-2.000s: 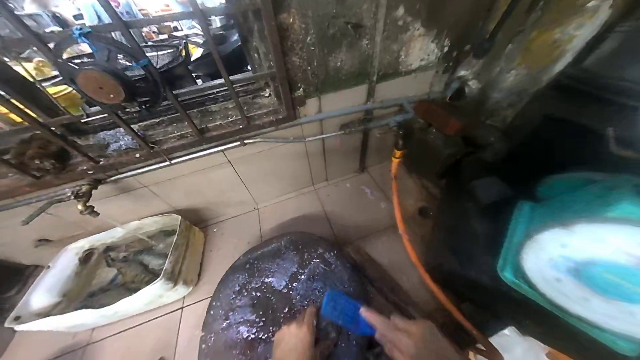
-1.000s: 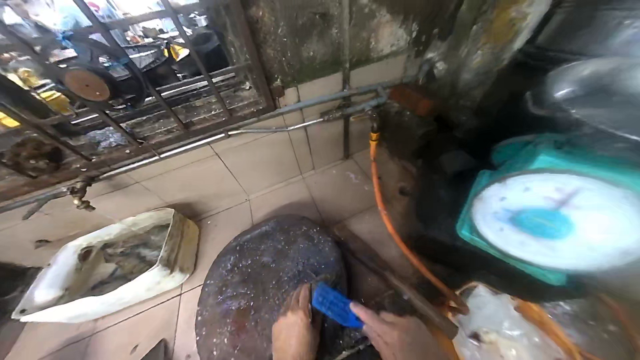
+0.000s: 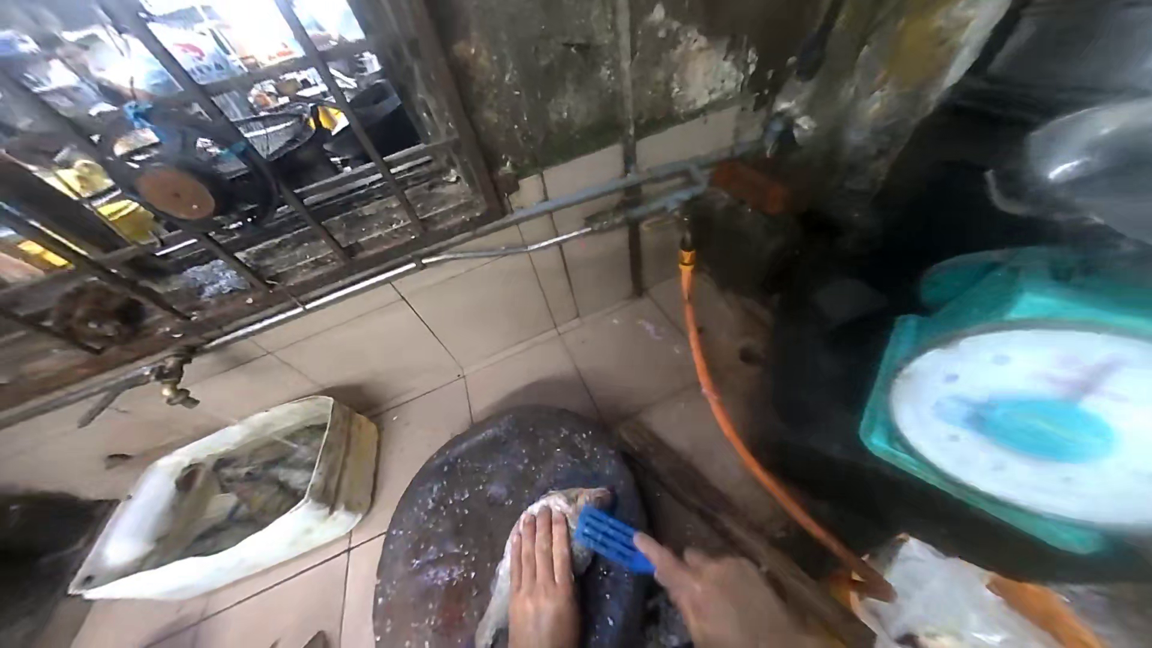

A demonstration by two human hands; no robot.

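A pale fish lies on a dark round chopping block dotted with small light flecks. My left hand rests flat on the fish, fingers extended and pressing it against the block. In my right hand is a blue plastic fish scaler, its slotted head against the right side of the fish, just right of my left fingertips. My right index finger lies along the tool; its grip is mostly hidden by the hand.
A cut-open white plastic container with wet, fish-like scraps stands left, below a brass tap. An orange hose runs down right of the block, beside a wooden plank. Farther right are a green dial scale and a plastic bag.
My left hand now lies flat with the fish visible beneath it; earlier the fish was hardly visible. The blue scaler stays in my right hand.
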